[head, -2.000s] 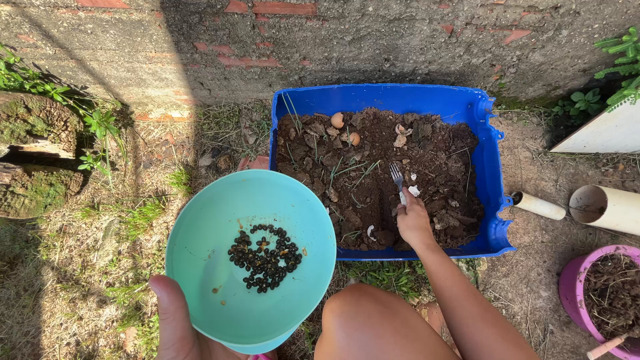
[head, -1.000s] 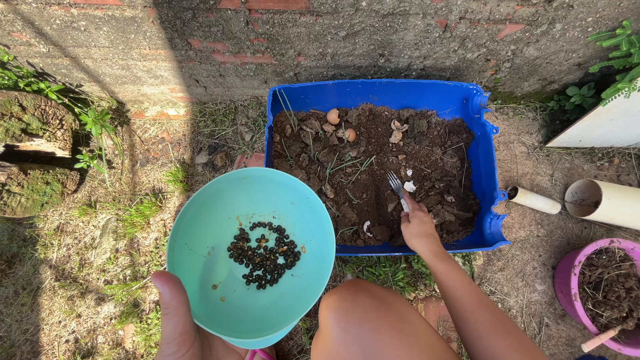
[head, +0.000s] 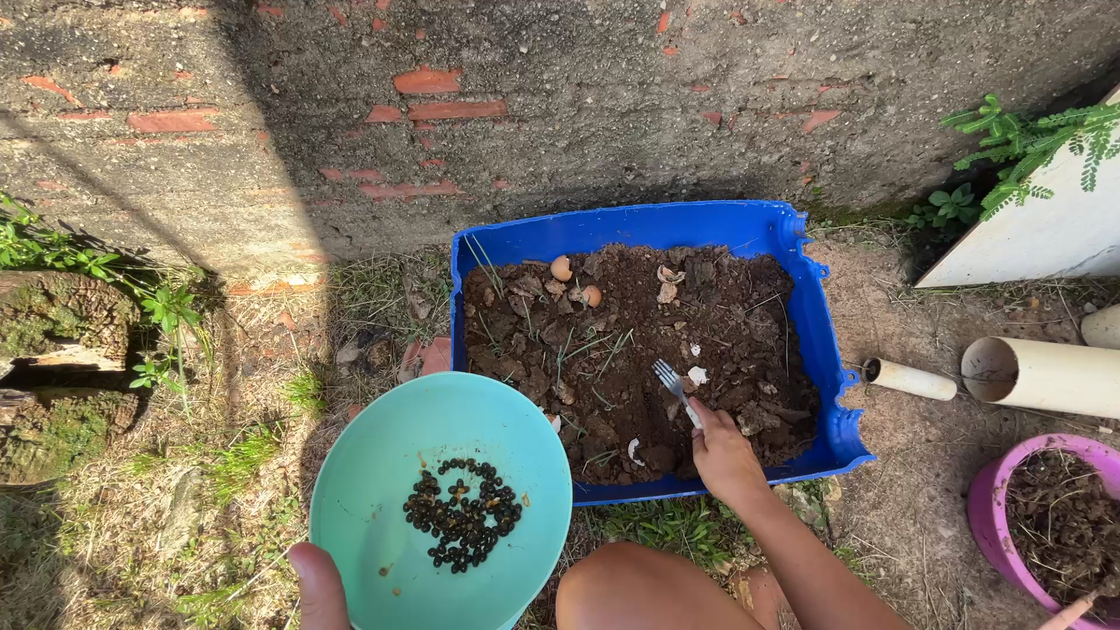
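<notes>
My left hand (head: 320,588) grips the rim of a turquoise plastic bowl (head: 367,472) at lower left; only the thumb shows clearly. Many small dark round seeds (head: 464,516) lie in the bowl's bottom. My right hand (head: 726,455) holds a fork (head: 674,385) by its light handle, its tines at the soil. Dark brown soil (head: 630,315) fills a blue plastic tub (head: 612,225), with dry leaves, grass blades and eggshell pieces (head: 561,268) on it. White shell bits (head: 697,375) lie beside the fork.
A rough wall (head: 569,114) with exposed brick runs behind the tub. On the right are a narrow pipe (head: 914,380), a wider pipe (head: 1050,374), a pink pot (head: 989,499) with soil and a pale board (head: 1024,236). Mossy logs (head: 66,324) lie at left.
The view has tilted upward, showing more wall. My right hand still holds the fork at the soil, and my left hand still holds the bowl.
</notes>
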